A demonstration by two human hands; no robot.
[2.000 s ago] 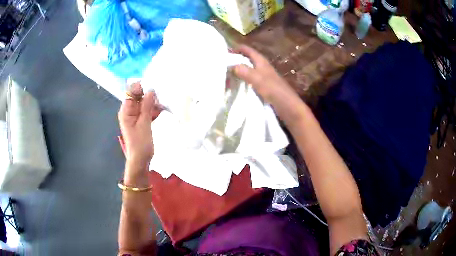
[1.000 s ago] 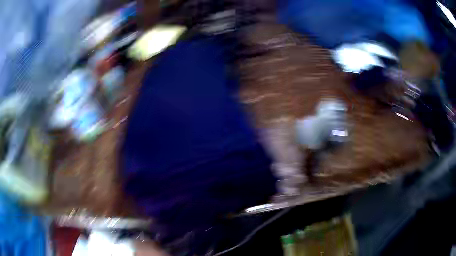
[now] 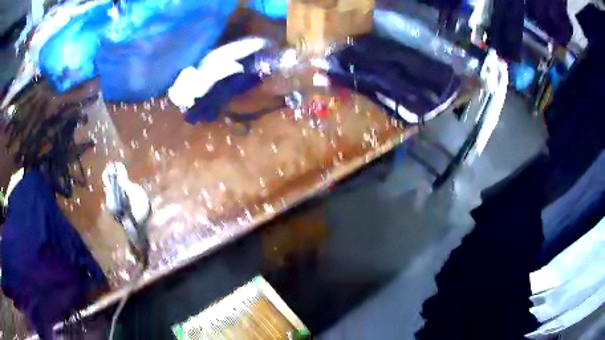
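Neither of my hands is in the picture. The brown table (image 3: pixel 219 179), dotted with white specks, lies in front of me. A navy garment (image 3: pixel 43 246) hangs over its near left edge. A grey-white spray gun with a round cup (image 3: pixel 129 199) stands to the right of it, with a cord running down over the edge. A white cloth (image 3: pixel 215 70) and a small dark blue cloth (image 3: pixel 225 96) lie at the back. Small red things (image 3: pixel 320 108) lie to the right, too blurred to name.
Blue plastic bags (image 3: pixel 159 53) bulge at the back left. A tangle of black hangers (image 3: pixel 43 129) lies at the left. A carton (image 3: pixel 328 23) and folded dark garments (image 3: pixel 398 73) are at the far end. Dark clothes (image 3: pixel 497 246) hang at the right. A box (image 3: pixel 245 315) stands below the edge.
The view has swung right along the table. The white garment that both my hands held two seconds ago is out of the picture, as are both hands. The navy garment now sits at the left.
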